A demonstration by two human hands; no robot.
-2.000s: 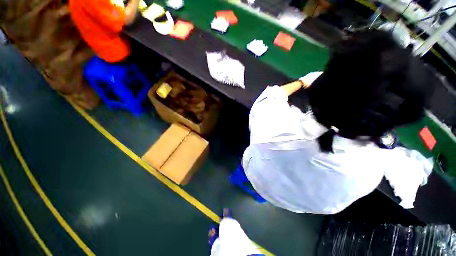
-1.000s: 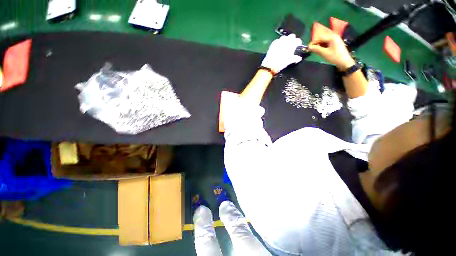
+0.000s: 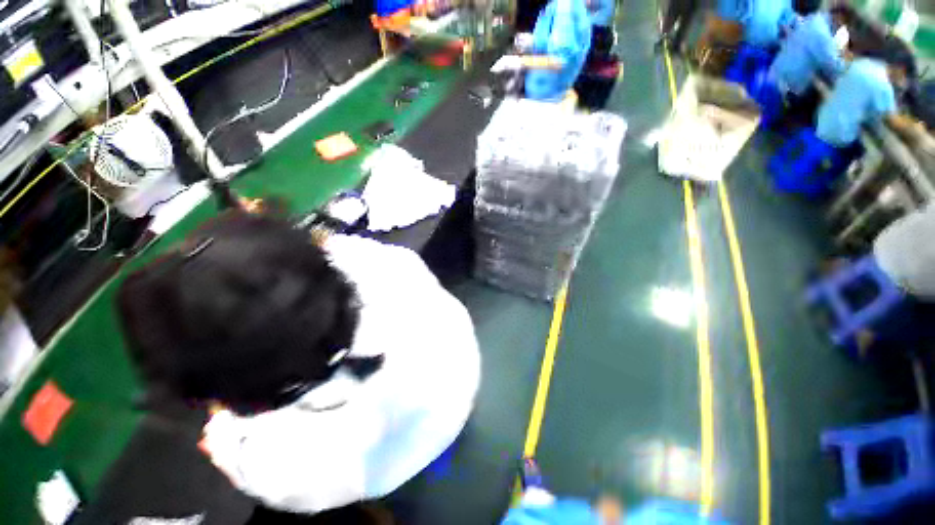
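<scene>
No hand of mine can be made out. Blue clothing point(image 3: 656, 513) shows at the bottom edge, with a small blurred skin-toned patch beside it that I cannot identify. Nearest in front, a person in white point(image 3: 379, 400) with dark hair sits at the long black bench point(image 3: 154, 451); that person's hands are hidden. A flat red-orange pad point(image 3: 47, 411) and a white unit point(image 3: 58, 499) lie at the lower left. Another pad point(image 3: 335, 146) lies farther up the green surface point(image 3: 277, 174), near a small dark item. White cloth point(image 3: 405, 190) lies on the bench edge.
A plastic-wrapped stack point(image 3: 543, 195) stands in the aisle beside the bench. Yellow lines run along the green floor point(image 3: 625, 369). A pale open box point(image 3: 707, 128) stands farther back. Blue stools point(image 3: 882, 467) and people in light blue are on the right. A white round fan point(image 3: 133, 151) stands upper left.
The view has swung from the bench and the person's working hands to the aisle. The seated person now shows at the left from behind, and the plastic-wrapped stack is in full view.
</scene>
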